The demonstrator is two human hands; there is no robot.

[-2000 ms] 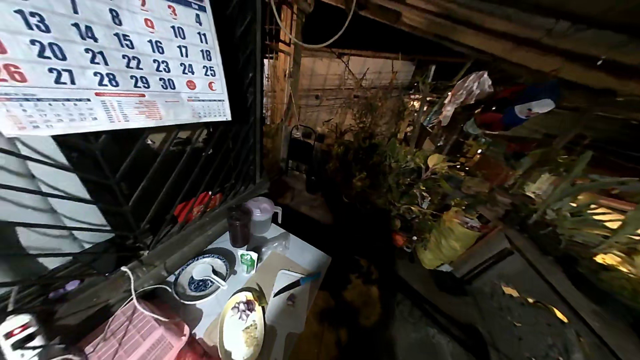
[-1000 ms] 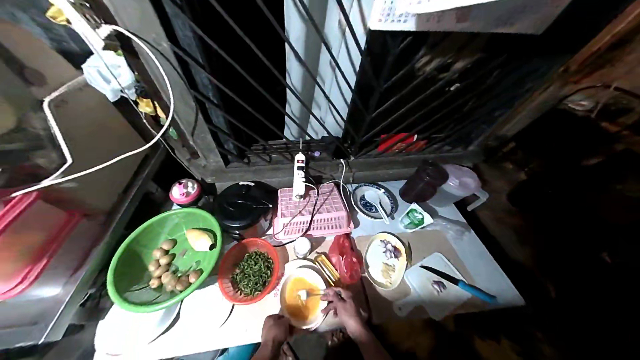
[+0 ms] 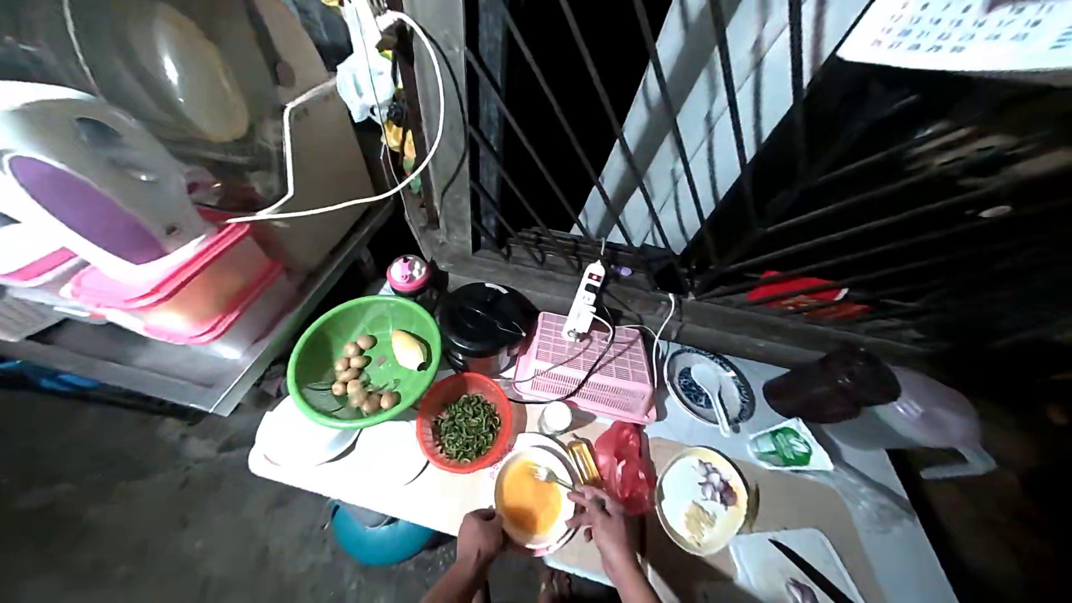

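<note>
My left hand [image 3: 481,536] grips the near left rim of a white bowl [image 3: 500,517] of orange-yellow liquid that looks like beaten egg. A metal fork [image 3: 554,478] is in my right hand [image 3: 596,514], its tines in the liquid, and the hand is at the bowl's right edge. Behind the bowl are a small white container [image 3: 555,417] and a yellow packet or bottle [image 3: 584,462]. A red plastic bag [image 3: 623,467] lies to the right, beside a plate [image 3: 702,474] with chopped onion or shallot and pale minced bits.
A red basket [image 3: 425,416] of sliced greens and a green colander [image 3: 296,368] of round brown produce stand left. Behind are a black-lidded pot [image 3: 484,321], pink basket [image 3: 586,368] and power strip [image 3: 584,300]. At right lie a knife [image 3: 808,567] on a cutting board [image 3: 745,548] and a pitcher [image 3: 934,412].
The view has swung far left since two seconds ago, bringing my hands and the bowl into sight. Over the last second, both hands have stayed at the bowl, with the fork still in it.
</note>
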